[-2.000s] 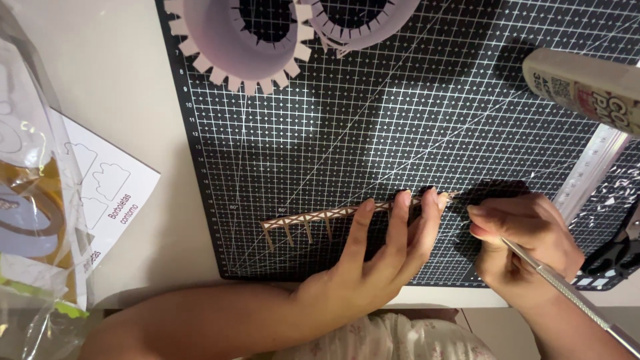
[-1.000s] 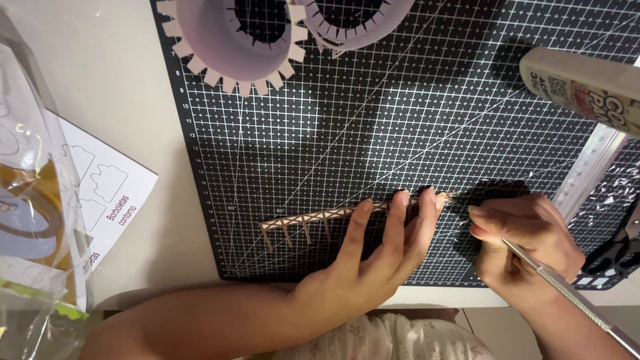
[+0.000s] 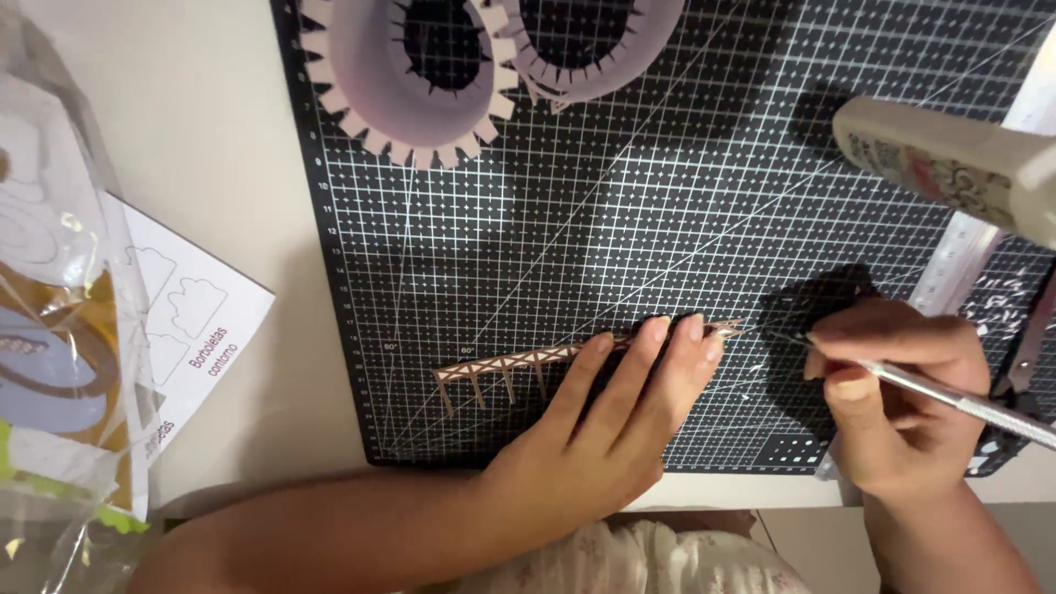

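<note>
A narrow lattice strip, seemingly cut paper (image 3: 505, 363), lies near the lower edge of the black cutting mat (image 3: 528, 272), with thin legs pointing down from it. Fingertips of my left hand (image 3: 610, 412) press flat on its right part and cover some of it; the strip's right end shows just past them. To the right, my right hand (image 3: 903, 396) grips a craft knife by its knurled metal handle (image 3: 965, 400). The knife's tip is hard to make out in the shadow, a little apart from the strip.
Two lilac paper rings with notched edges (image 3: 363, 91) stand at the mat's top. At right are a glue bottle (image 3: 924, 157), a clear ruler (image 3: 949, 256), white scraps (image 3: 1002, 301) and dark-handled scissors (image 3: 1027, 363). A printed sheet (image 3: 239, 297) and plastic-wrapped papers (image 3: 58, 330) lie left.
My right hand has drawn slightly away from the strip's right end, with the craft knife still in it. My left hand stays on the strip.
</note>
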